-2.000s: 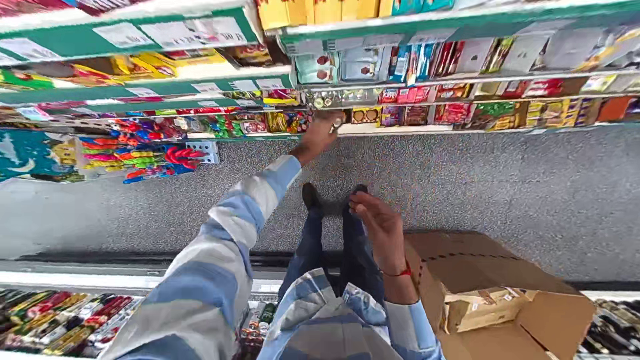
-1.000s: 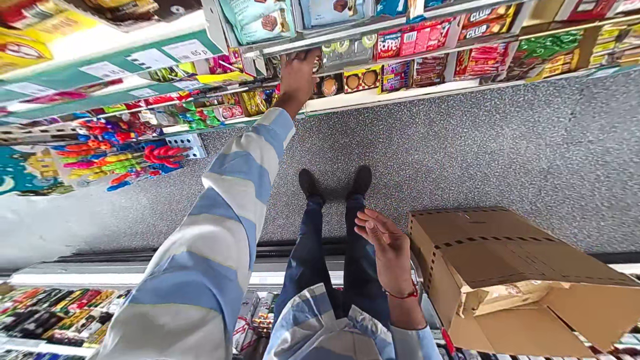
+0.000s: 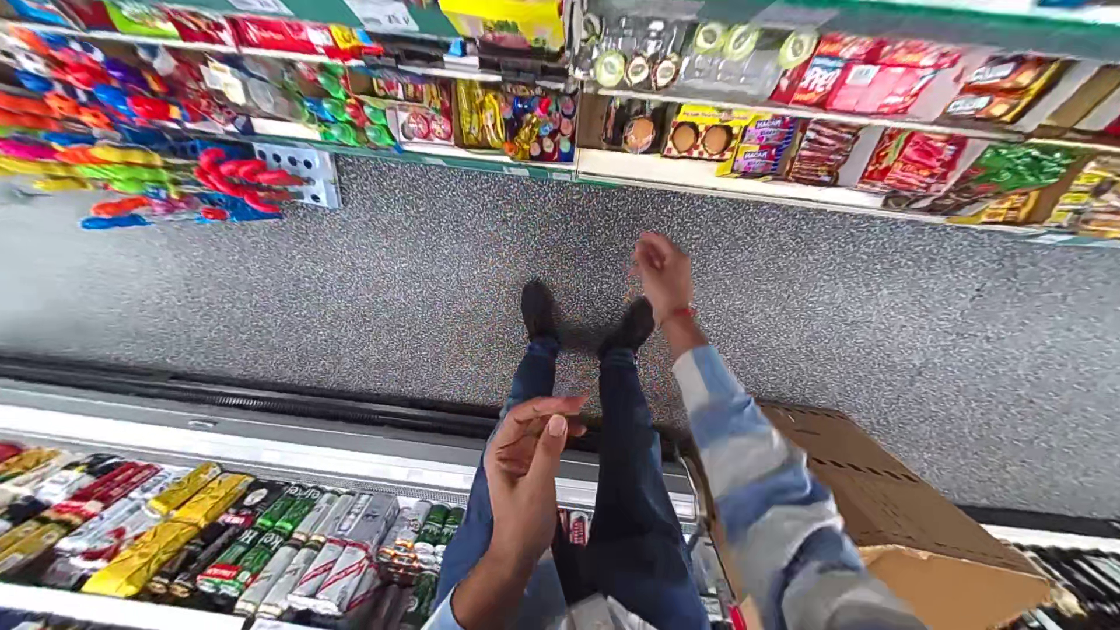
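My left hand (image 3: 525,468) is low in the middle over my legs, its fingers curled loosely with nothing visible in them. My right hand (image 3: 662,273), with a red string on the wrist, is farther forward above my right shoe, slightly blurred; its fingers are bent and I see nothing in them. Neither hand touches the shelves. Ahead stand packs of round biscuits (image 3: 700,133), purple wafer packs (image 3: 761,147) and clear containers with green lids (image 3: 740,44). An open cardboard box (image 3: 901,499) is beside my right forearm, which hides part of it.
Colourful toys on a rack (image 3: 175,175) jut into the aisle at the left. Behind me, at the bottom, runs a shelf of drink cans (image 3: 271,525) with a pale edge. The grey speckled floor (image 3: 420,271) lies between the shelves.
My left hand has come back from the front shelf to over my legs. My right hand has moved forward from beside the cardboard box, its sleeve now stretched past the box.
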